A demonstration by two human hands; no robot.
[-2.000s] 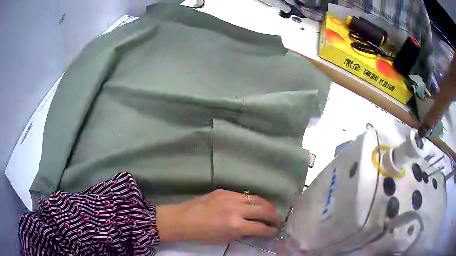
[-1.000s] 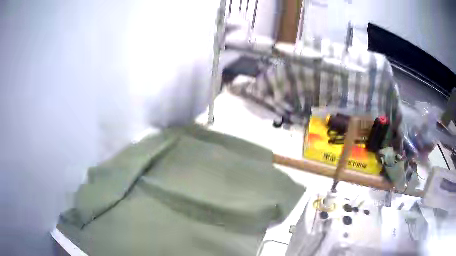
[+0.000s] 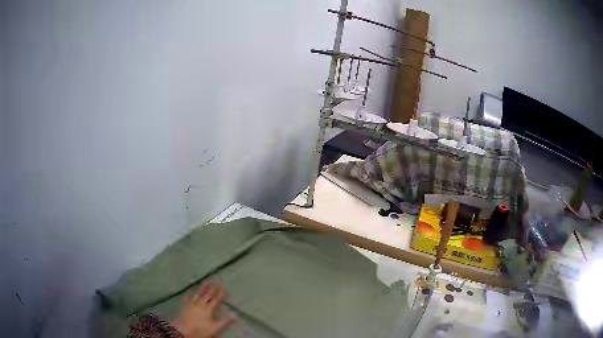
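Note:
The large green garment panel lies over the table at the bottom centre, with long folds across it. My left hand lies flat on the panel with the fingers spread, near the lower edge of the picture, slightly blurred. A patterned sleeve shows at its wrist. My right hand is not in view. The top of the cream-white sewing machine shows at the lower right, with dark round plugs. Its needle area is out of the picture.
A yellow box with a dark, red-topped spool stands behind the machine. A thread stand with bars and white discs rises behind the table's wooden edge. Checked fabric is heaped behind. A pale wall fills the left.
The view has tilted up, showing more wall and the thread stand. My left hand, out of view one second ago, is back in view on the panel, away from the machine head.

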